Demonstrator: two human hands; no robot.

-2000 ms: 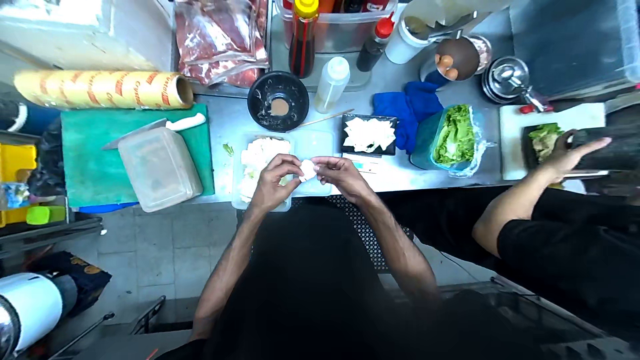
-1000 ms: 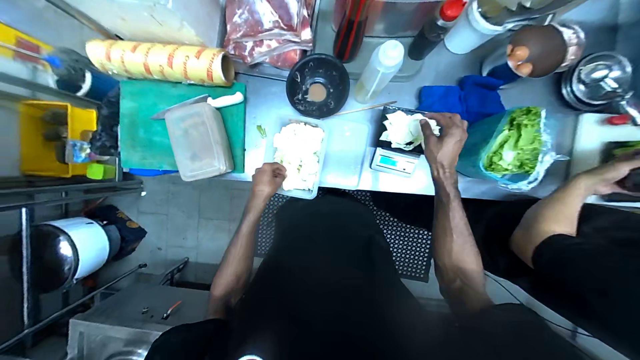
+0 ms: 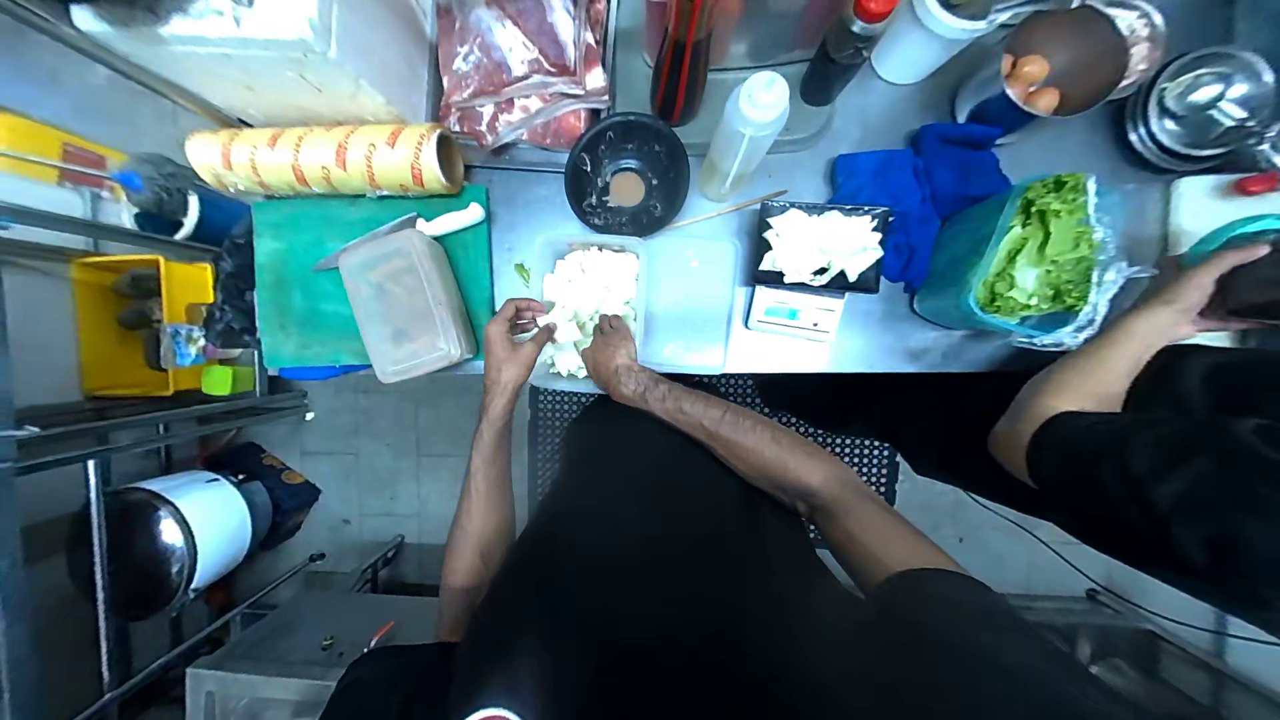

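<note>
A clear plastic container (image 3: 545, 375) full of white chopped pieces (image 3: 595, 280) sits at the table's front edge. My left hand (image 3: 515, 345) is at its left rim, fingertips on a pale piece. My right hand (image 3: 610, 350) reaches into the container, its fingertips among the pieces; what it grips is hidden. To the right lies a clear lid or empty tray (image 3: 688, 305). Beyond that, a black dish (image 3: 873, 282) of white pieces (image 3: 822, 245) rests on a white digital scale (image 3: 796, 314). A black bowl (image 3: 627, 172) and a thin wooden stick (image 3: 730, 208) are behind.
A knife (image 3: 452, 221) and a lidded plastic box (image 3: 407, 305) lie on a green cutting board (image 3: 300, 310), below a film roll (image 3: 325, 160). A squeeze bottle (image 3: 745, 135), blue cloth (image 3: 880, 190) and lettuce tub (image 3: 960, 290) stand rightward. A co-worker's hand (image 3: 1190, 290) is far right.
My right hand has moved left from the black dish on the scale to the container. My left hand stays by the container. Two seconds ago both hands were together just right of the container.
</note>
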